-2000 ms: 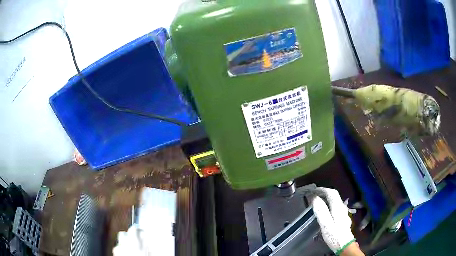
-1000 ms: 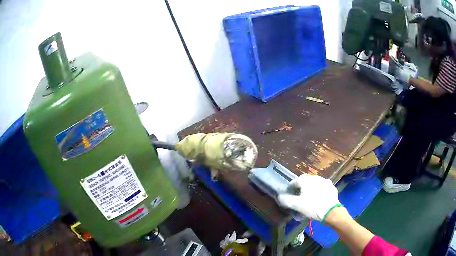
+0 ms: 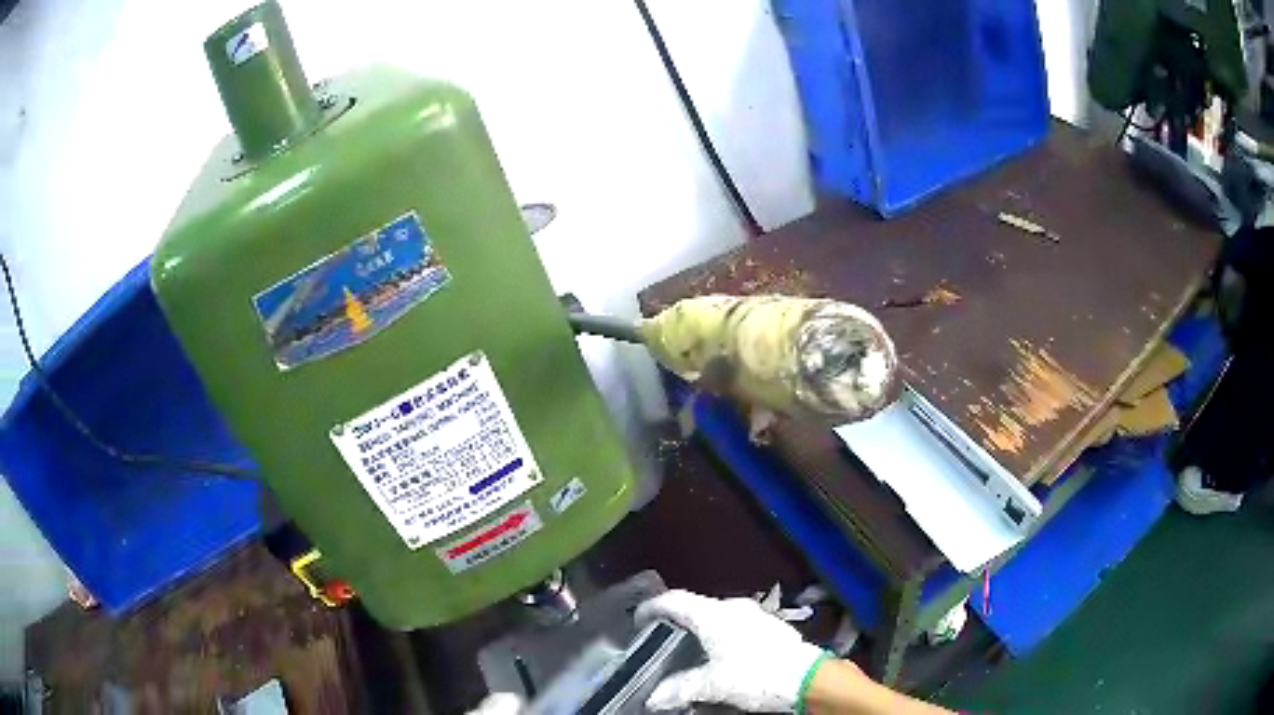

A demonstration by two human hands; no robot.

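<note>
My right hand (image 3: 734, 654), in a white knit glove with a green cuff, grips a silvery metal panel (image 3: 636, 671) with a slotted folded edge. The panel is over the grey machine table (image 3: 615, 615), under the green tapping machine head (image 3: 405, 349) and its small steel chuck (image 3: 551, 598). My left hand (image 3: 499, 704) shows only as a white glove tip at the bottom edge; its grip cannot be made out. Another panel (image 3: 936, 475) lies on the right bench's front edge. The feed handle (image 3: 775, 352), wrapped in dirty yellowish cloth, sticks out right of the head.
A worn brown bench (image 3: 1006, 321) stands right, with a blue crate (image 3: 936, 98) at its back and cardboard (image 3: 1153, 391) below. Another blue crate (image 3: 126, 461) leans behind the left bench (image 3: 182, 629). A person's shoe (image 3: 1209, 489) and dark clothing show at the right edge.
My right hand has moved from the panel on the right bench to one at the machine table. My left glove tip has appeared at the bottom. The view has swung slightly left.
</note>
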